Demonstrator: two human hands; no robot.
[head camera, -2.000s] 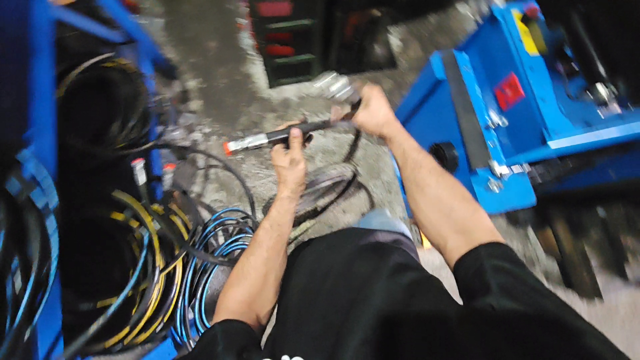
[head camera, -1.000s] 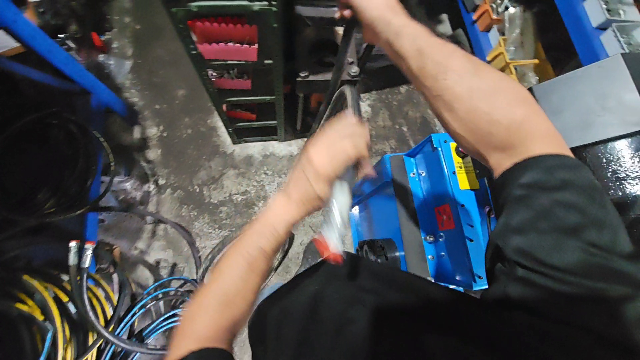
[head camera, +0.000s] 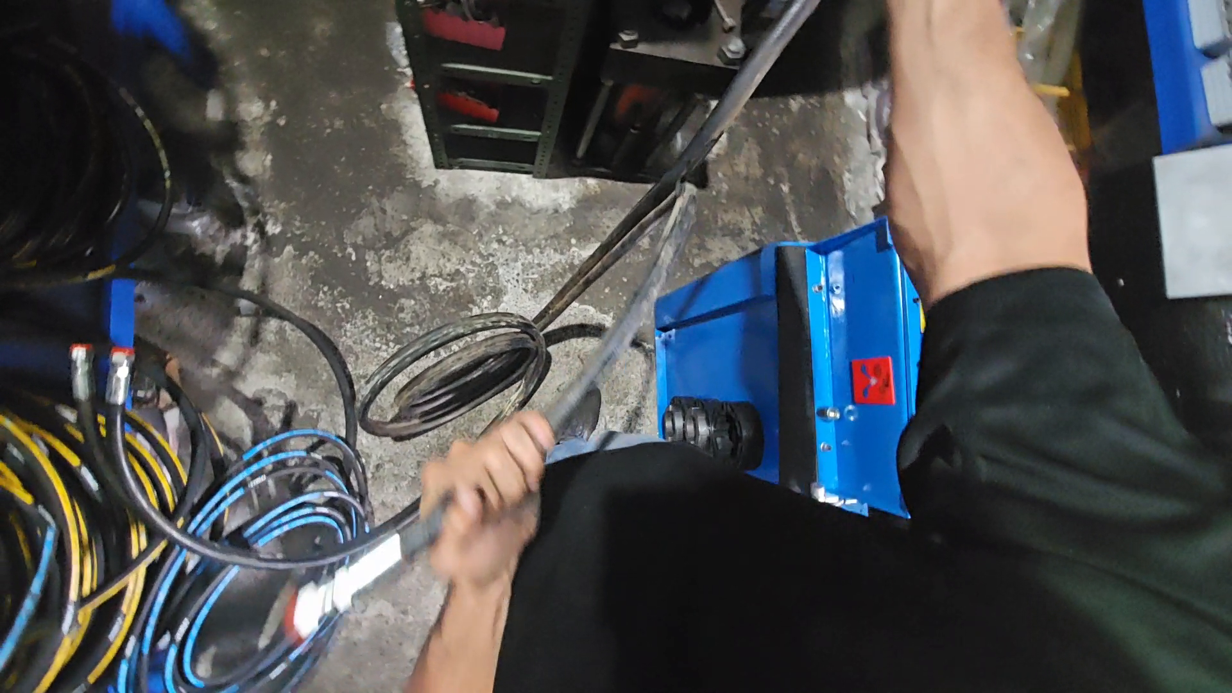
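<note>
My left hand (head camera: 486, 505) is closed around a dark hydraulic hose (head camera: 616, 332) at the lower middle. Just beyond the fist, the hose ends in a bright metal fitting (head camera: 346, 582) with a red-orange cap, blurred. From the fist the hose slants up to the right and meets other hose lengths below the top edge. My right arm reaches up out of the picture at the upper right, so that hand is hidden. Looped black hose (head camera: 462, 375) hangs or lies over the concrete floor, left of the blue machine (head camera: 722, 356).
Coils of yellow-striped hose (head camera: 72, 520) and blue-striped hose (head camera: 260, 520) fill the lower left, beside two capped hose ends (head camera: 101, 371). A dark metal rack (head camera: 491, 77) with red bins stands at the top. A grey box (head camera: 1193, 221) is at the right edge.
My right hand has gone up out of view. My left hand, on the hose near its capped end, has moved down and left since one second ago. The view has shifted.
</note>
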